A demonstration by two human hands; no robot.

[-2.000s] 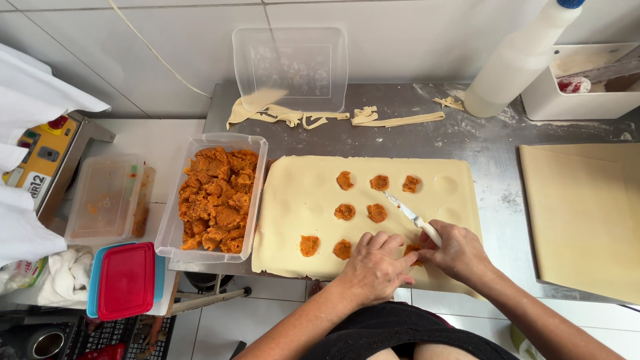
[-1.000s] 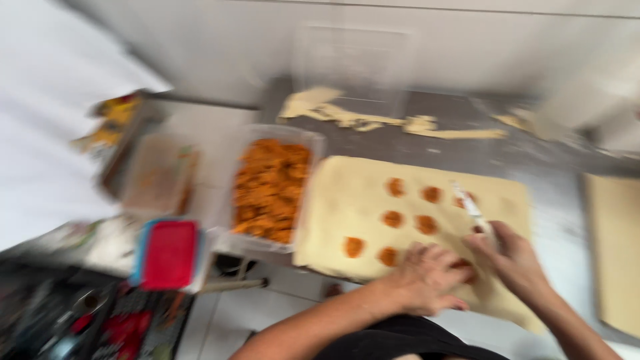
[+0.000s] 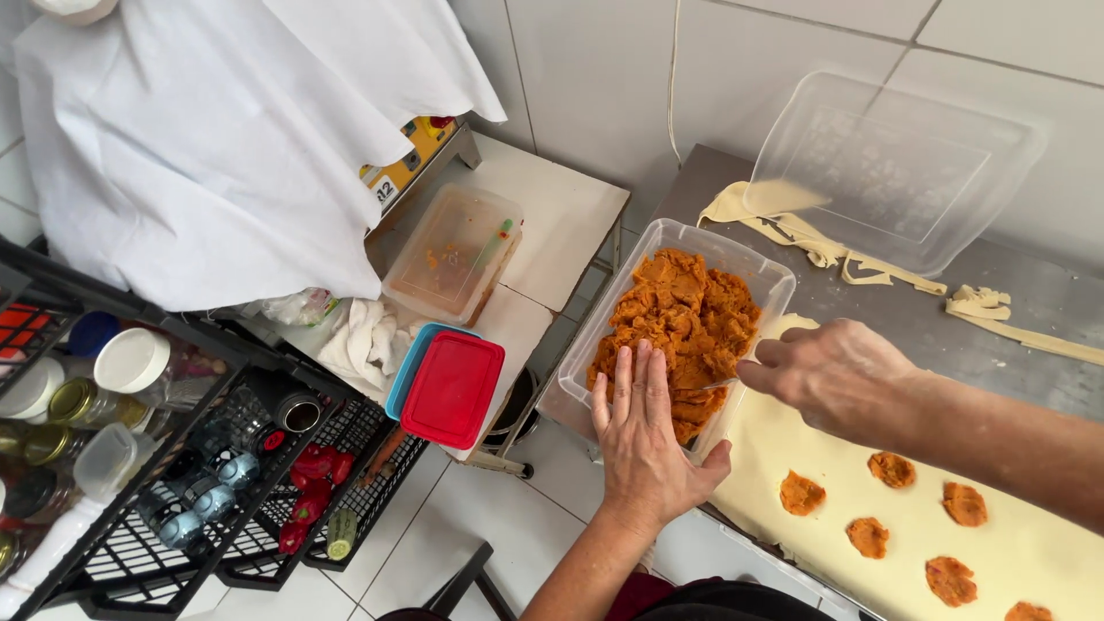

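A clear plastic container (image 3: 638, 250) full of orange mashed filling (image 3: 681, 302) stands at the left end of the steel counter. My left hand (image 3: 642, 423) rests over its near side with fingers spread, fingertips touching or just above the filling. My right hand (image 3: 819, 371) grips a knife (image 3: 709, 385) whose blade dips into the filling; its handle is mostly hidden in the fist. Below and right lies a sheet of pale dough (image 3: 828, 552) with several small orange mounds (image 3: 867, 537) spaced on it.
Dough scraps (image 3: 802, 233) and a clear lid (image 3: 897, 172) are at the back of the counter. To the left, a white side table (image 3: 552, 207) holds another plastic container (image 3: 453, 259) and a red-lidded box (image 3: 454, 388). Black crates (image 3: 129, 561) with jars and peppers stand at far left.
Both hands have moved left from the dough to the filling container, and the knife blade is now in the filling. The view has swung left.
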